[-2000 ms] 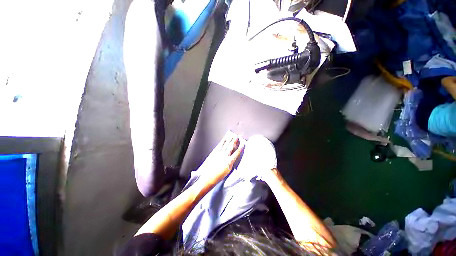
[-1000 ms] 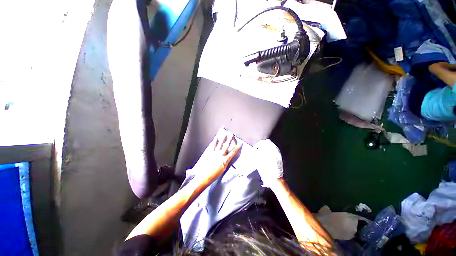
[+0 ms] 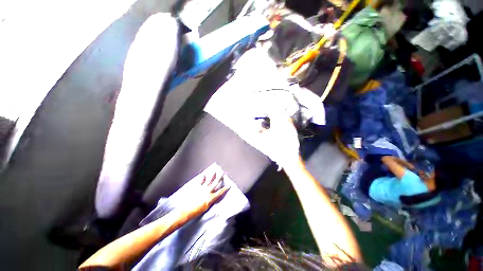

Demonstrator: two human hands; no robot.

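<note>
A pale blue-grey garment (image 3: 198, 233) lies at the near end of the grey padded ironing table (image 3: 220, 145). My left hand (image 3: 213, 186) is bare and rests flat on the garment, fingers slightly spread. My right hand (image 3: 285, 145), in a white glove, is over the white pressing cloth (image 3: 238, 103), where the steam iron lay. The glove and the cloth blend in the glare, and the iron is mostly hidden. I cannot tell whether my fingers are closed on its handle.
The padded sleeve board (image 3: 139, 100) stands left of the table on a blue support arm (image 3: 222, 47). Yellow hoses (image 3: 312, 53) and a green sack (image 3: 365, 45) are beyond the table. At right, a person in a turquoise sleeve (image 3: 397, 188) is among blue bagged garments (image 3: 439, 225).
My right hand has left the garment and moved forward to the iron's place. My left hand stays on the garment. The view has swung, showing more of the far end and right side.
</note>
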